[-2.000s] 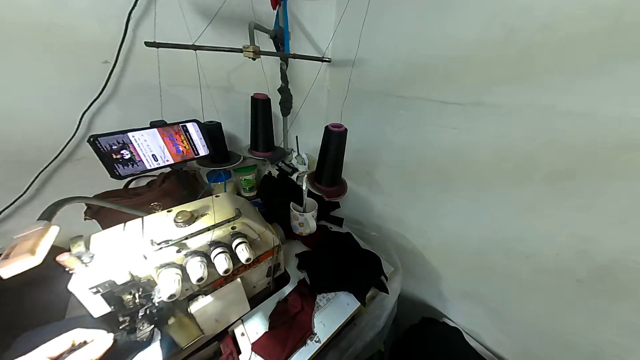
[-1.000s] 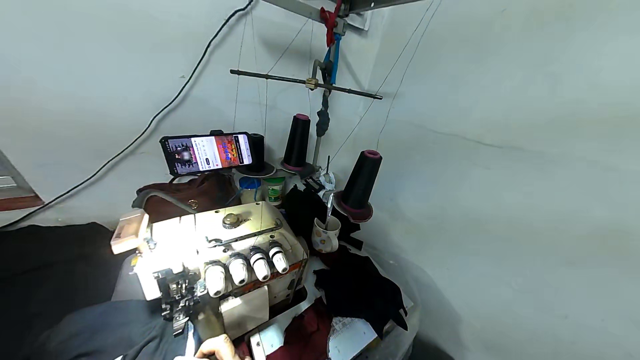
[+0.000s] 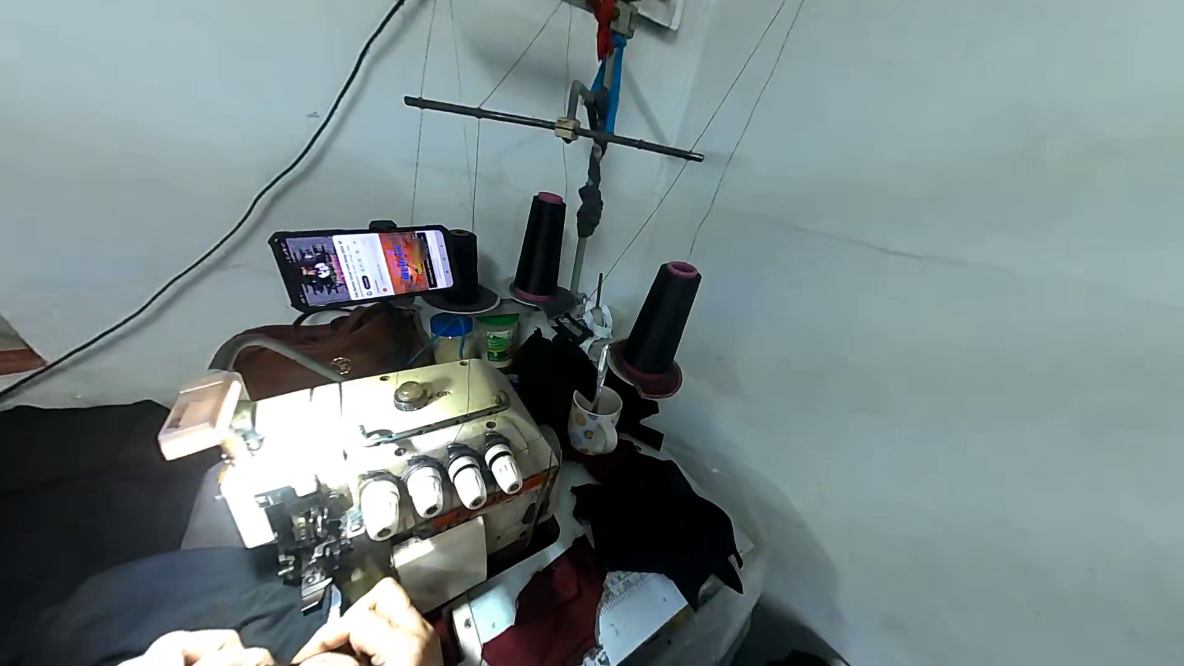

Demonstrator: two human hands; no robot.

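Observation:
An overlock sewing machine, brightly lit by its lamp, stands at the lower left. Dark cloth lies to the left of and below its presser foot. My left hand rests on the cloth at the bottom edge of the view, partly cut off. Just right of it, below the presser foot, my right hand has its thumb and fingers drawn together at the cloth's edge. The fingertips of both hands are partly hidden, so what they grip is unclear.
Black thread cones stand behind the machine under a thread rod. A phone and a brown bag are at the back. To the right are a cup, black fabric scraps and maroon cloth.
The view has swung left. My right hand, only partly in view a second ago, now shows more fully near the presser foot, and my left hand has come into view beside it.

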